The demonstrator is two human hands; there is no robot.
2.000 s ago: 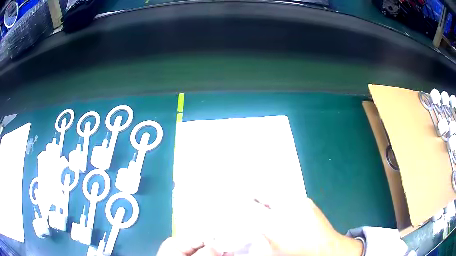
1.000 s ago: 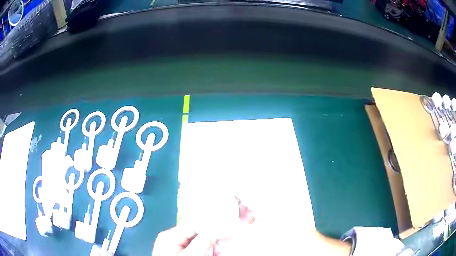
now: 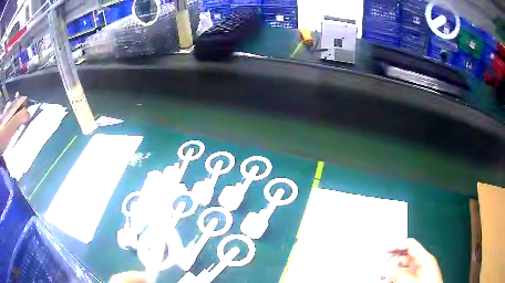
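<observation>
Several white ring-and-stem parts (image 3: 256, 224) lie in two rows on the green surface, their blocky feet washed out by glare. My left hand (image 3: 130, 277) is at the bottom edge, mostly cut off and overexposed. It is shut on another ring-and-stem part (image 3: 153, 250), whose ring shows just above the fingers, beside the lower row. My right hand (image 3: 414, 263) is at the lower right, over the right edge of the white work sheet (image 3: 346, 232). Its fingers look bent; glare hides whether anything is between them.
A second white sheet (image 3: 97, 185) lies left of the parts. Tan cardboard (image 3: 493, 232) is at the right edge. A dark conveyor belt (image 3: 266, 99) crosses behind the bench. A blue crate (image 3: 41, 251) is at lower left. Another person's hand (image 3: 15, 124) shows at the left edge.
The view has swung left and up. My hands, together over the work sheet before, are now far apart: the left at the laid-out parts with a part, the right still at the sheet.
</observation>
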